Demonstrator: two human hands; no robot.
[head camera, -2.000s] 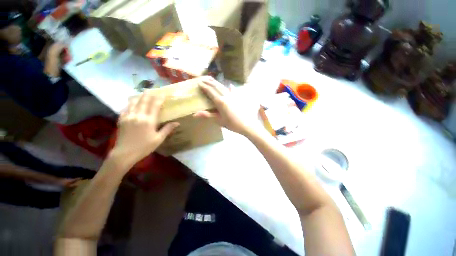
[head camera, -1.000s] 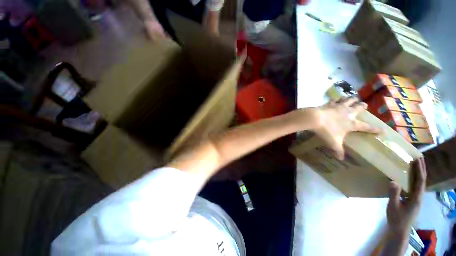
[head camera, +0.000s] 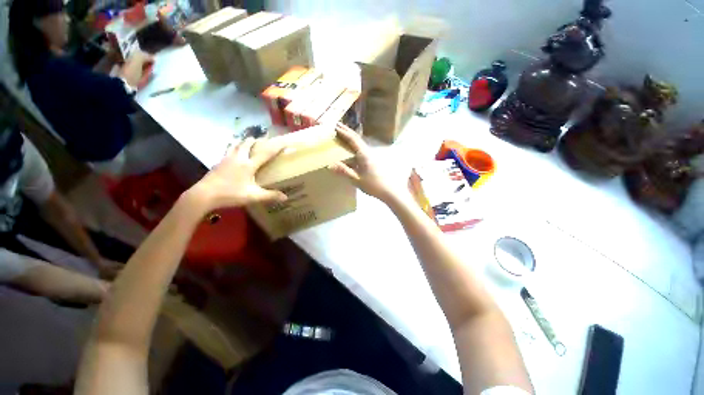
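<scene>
A closed brown inner carton (head camera: 313, 202) with dark print stands at the table's near edge. My left hand (head camera: 245, 179) lies on its left top edge, fingers spread over the top and thumb on the near face. My right hand (head camera: 361, 166) holds its right side, fingers over the top edge. The carton sits between both hands. Several orange and white retail boxes (head camera: 309, 96) are just behind it.
An open carton (head camera: 386, 92), closed cartons (head camera: 270, 58) and carved figurines (head camera: 533, 100) line the back. At right lie retail boxes (head camera: 448, 197), a tape roll (head camera: 514, 256), a utility knife (head camera: 543, 320) and a smartphone (head camera: 602, 361). Co-workers (head camera: 73, 96) are at left.
A second ago the view was turned left, showing a large open carton on the floor; now it faces the table again. Both hands stay on the carton, the left now nearer its left end.
</scene>
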